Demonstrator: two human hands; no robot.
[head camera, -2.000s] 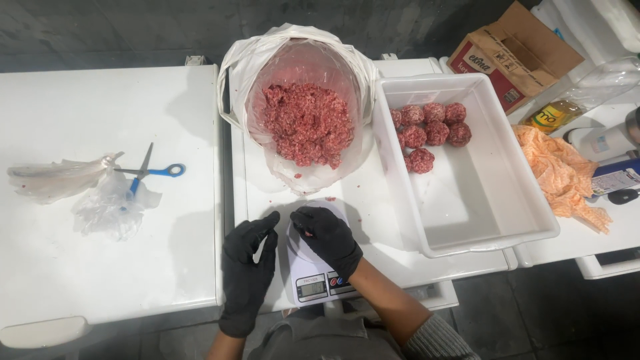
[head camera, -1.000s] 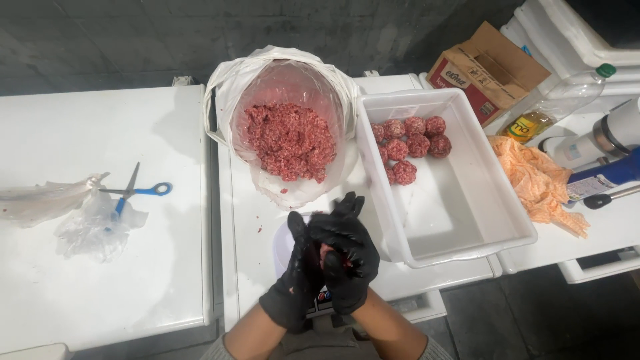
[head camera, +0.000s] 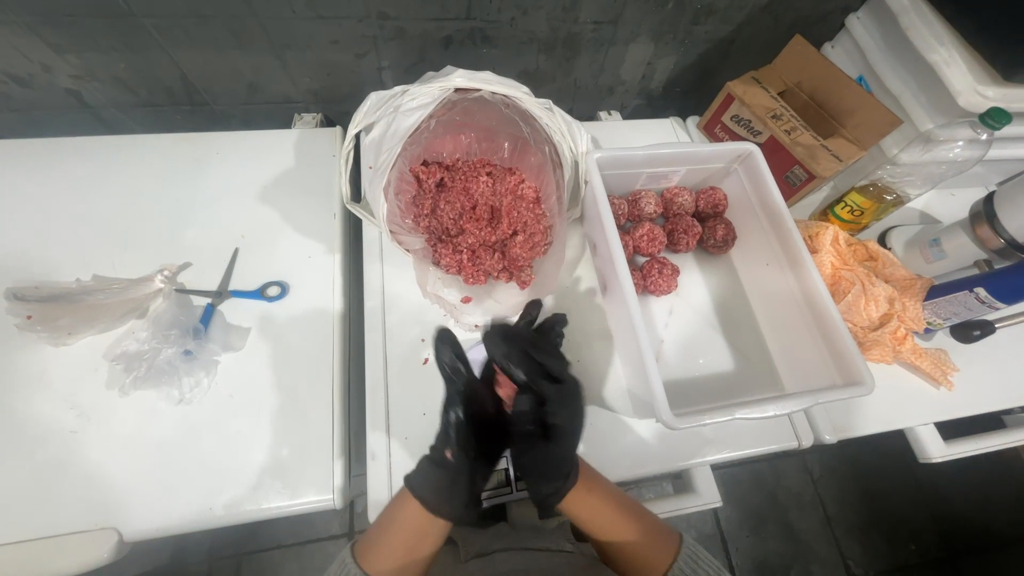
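My left hand (head camera: 468, 432) and my right hand (head camera: 540, 408), both in black gloves, are cupped together around a piece of ground meat (head camera: 505, 389), which shows only in part between the palms. Beneath them a white digital kitchen scale (head camera: 478, 358) is mostly hidden. Just beyond my hands, loose ground meat (head camera: 480, 220) lies in an open plastic bag (head camera: 472, 96) with a white outer layer. To the right stands a white plastic tub (head camera: 760, 408) with several round meatballs (head camera: 682, 233) grouped at its far left side.
Blue-handled scissors (head camera: 260, 293) lie by crumpled clear plastic (head camera: 172, 360) on the left white surface. At right are a cardboard box (head camera: 788, 120), a plastic bottle of yellow liquid (head camera: 868, 204), an orange cloth (head camera: 872, 296) and a blue container (head camera: 972, 298). A gap separates the left and middle surfaces.
Two seconds ago my hands were apart over the scale. They have come together around the meat and remain so, with the fingers shifted since one second ago.
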